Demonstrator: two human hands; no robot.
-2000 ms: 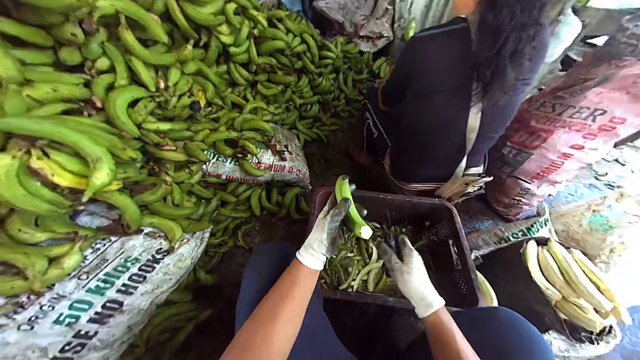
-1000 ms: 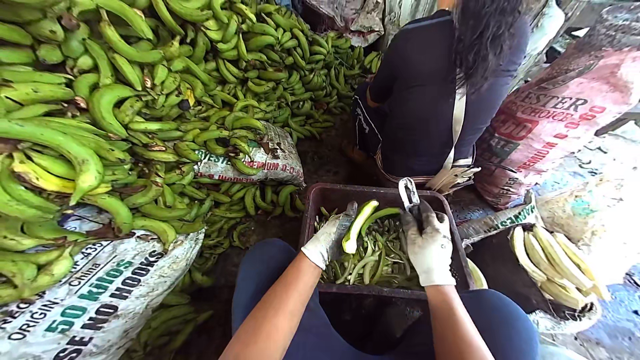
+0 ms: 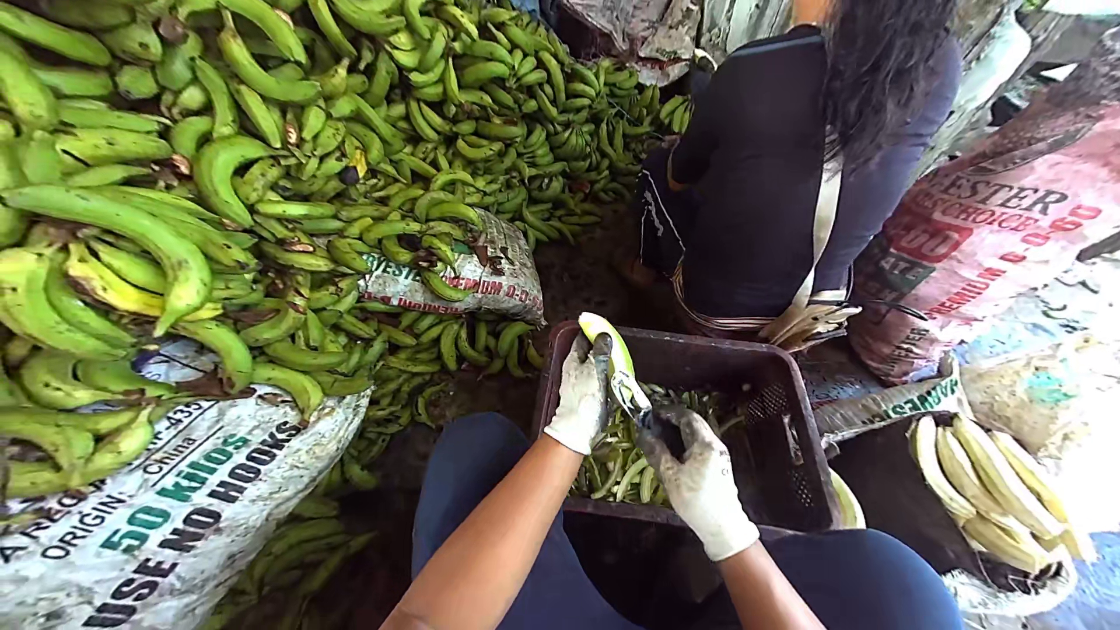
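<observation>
My left hand [image 3: 584, 389], in a white and grey work glove, grips a partly peeled green plantain [image 3: 615, 346] over the left part of a dark plastic crate. Its upper end shows pale flesh. My right hand [image 3: 691, 459], gloved alike, holds a metal peeler [image 3: 628, 394] by its handle, with the blade against the lower part of the plantain. Strips of green peel [image 3: 634, 477] lie in the crate [image 3: 814, 472] below both hands. The palm side of each hand is mostly hidden.
A large heap of green plantains [image 3: 350, 175] fills the left, with printed sacks [image 3: 219, 490] among it. A person [image 3: 752, 175] sits just beyond the crate, back turned. Peeled plantains [image 3: 997, 481] rest on a sack at the right, below a pink sack [image 3: 971, 227].
The plantain has turned in my left hand, its pale end now pointing up and away. My right hand has brought the peeler, raised clear one second ago, down onto the plantain.
</observation>
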